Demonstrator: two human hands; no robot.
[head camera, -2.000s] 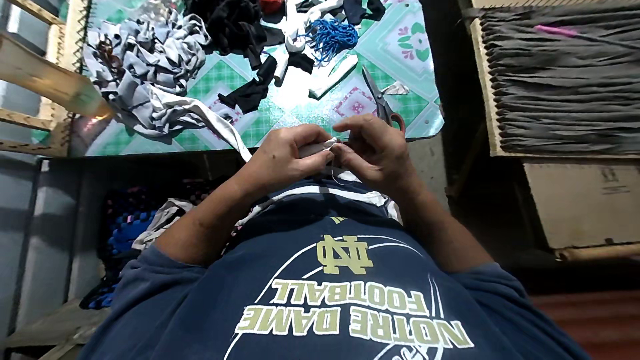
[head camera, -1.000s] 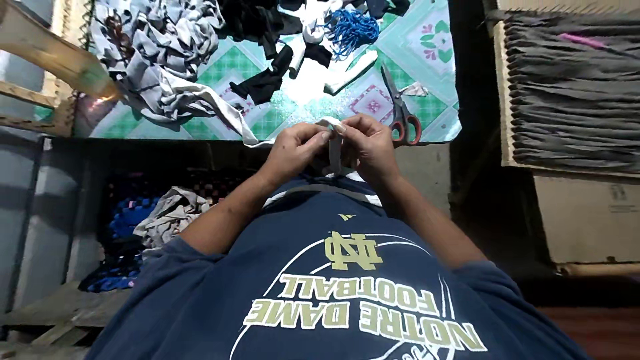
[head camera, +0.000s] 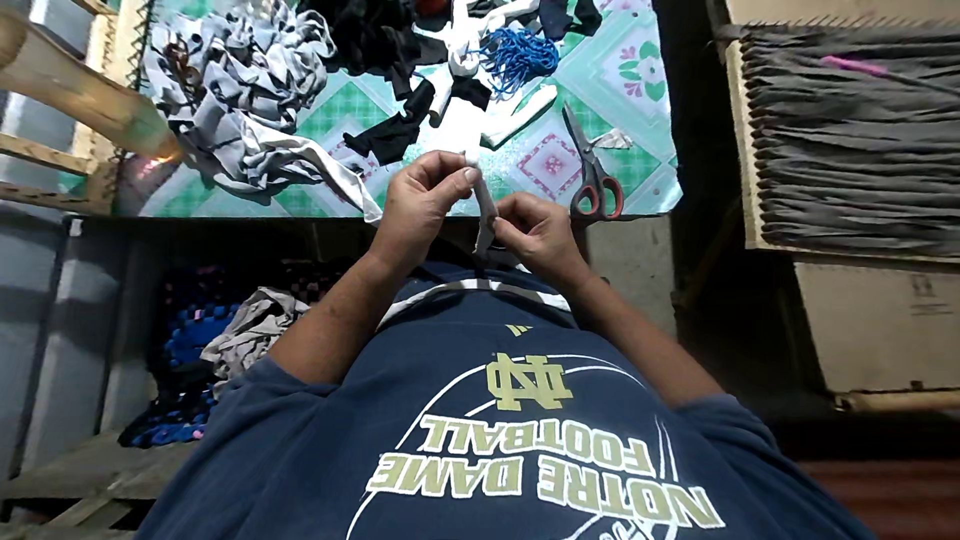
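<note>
Just past the near edge of a table with a patterned green and white cover, my left hand (head camera: 427, 199) pinches the upper end of a short light grey fabric strip (head camera: 484, 210). My right hand (head camera: 538, 234) pinches the strip's edge lower down, to the right. A longer pale strip (head camera: 330, 166) runs from a heap of grey fabric strips (head camera: 240, 82) to the table edge beside my left hand. Scissors with black and red handles (head camera: 591, 169) lie partly spread on the table, beyond my right hand.
Black fabric scraps (head camera: 390, 127), white strips (head camera: 517, 116) and a bundle of blue cord (head camera: 520, 58) lie on the tablecloth (head camera: 634, 135). At right, a wooden frame (head camera: 750, 165) holds dark grey strips above a cardboard box (head camera: 877, 322). A clear bottle-like object (head camera: 82, 82) juts in at upper left.
My hands were close together at the fabric; now they are apart, the left higher and the right lower along the strip. The scissors, partly hidden behind my right hand at first, now show fully.
</note>
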